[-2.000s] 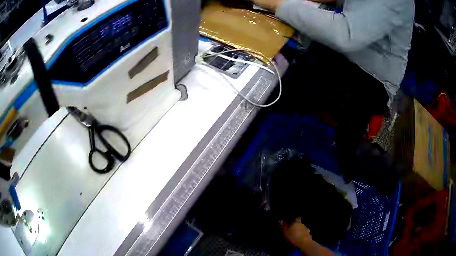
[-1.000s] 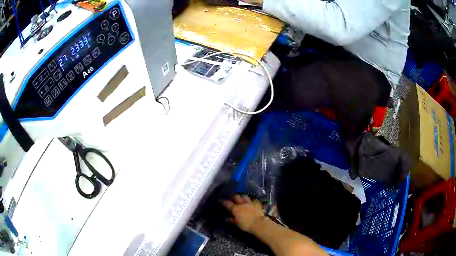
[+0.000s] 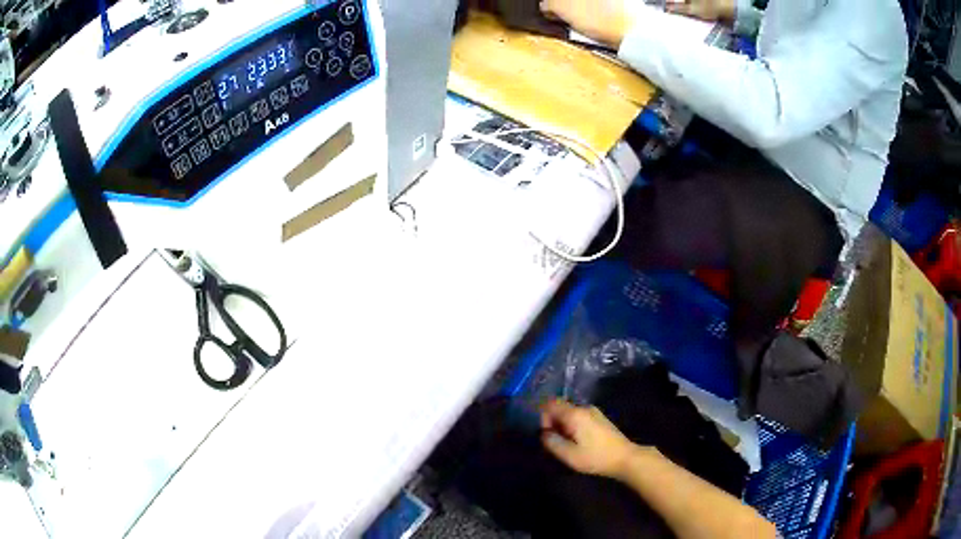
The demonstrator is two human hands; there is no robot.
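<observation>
My right hand (image 3: pixel 585 437) reaches in from the lower right, over the blue crate beside the table. Its fingers are curled on a dark fabric piece (image 3: pixel 527 479), which hangs by the table's front edge; the fingertips are blurred. More dark fabric (image 3: pixel 643 405) lies in the crate. My left hand is out of the picture. Black-handled scissors (image 3: pixel 237 332) lie on the white machine bed, with their blades partly hidden under the machine arm.
The white sewing machine (image 3: pixel 242 190) with its lit panel stands at the left. A white cable (image 3: pixel 616 216) loops over the table corner. The blue crate (image 3: pixel 843 479) is on the floor. Another person in a light sleeve (image 3: pixel 727 90) works beyond. A cardboard box (image 3: pixel 917 337) stands at the right.
My right hand has moved from open fingers by the table edge to curled fingers on dark fabric. The fabric now spreads further towards the table. The camera view has shifted slightly.
</observation>
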